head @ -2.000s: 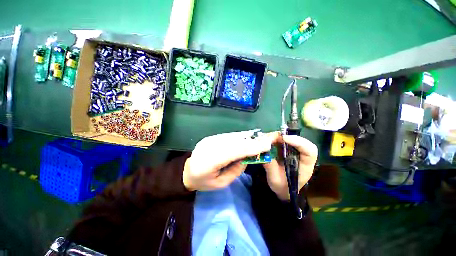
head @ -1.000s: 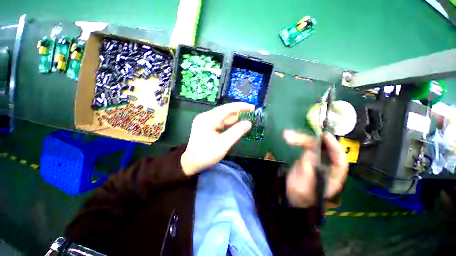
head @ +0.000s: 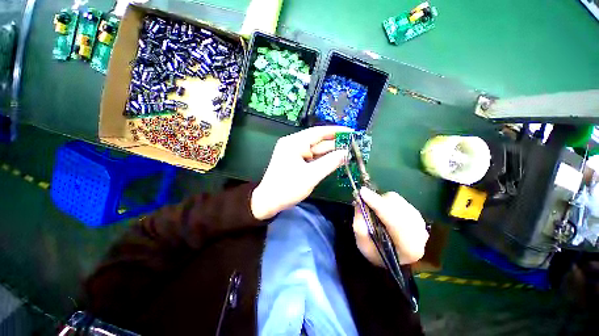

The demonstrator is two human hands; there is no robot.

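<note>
My left hand [head: 293, 167] grips a small green circuit board [head: 344, 172] by its left edge, in front of the black bins. My right hand [head: 392, 226] holds a soldering iron [head: 381, 239] with a long black handle. The iron's thin metal shaft points up and away from me, and its tip is at the board's upper part. A thin strand runs beside the shaft. Whether the tip touches the board is too small to tell.
A carton [head: 111, 98] holds dark cylinders and copper-red pieces. Two black bins hold green blocks [head: 281, 84] and blue pieces [head: 341, 102]. A whitish tub [head: 456, 159], yellow square [head: 467, 202] and dark station [head: 535, 197] stand right. Boards lie far left [head: 86, 39] and far right [head: 410, 23].
The iron has moved from over the tub back left to the board, its tip now at the board. The left hand keeps hold of the board. The camera view has shifted slightly.
</note>
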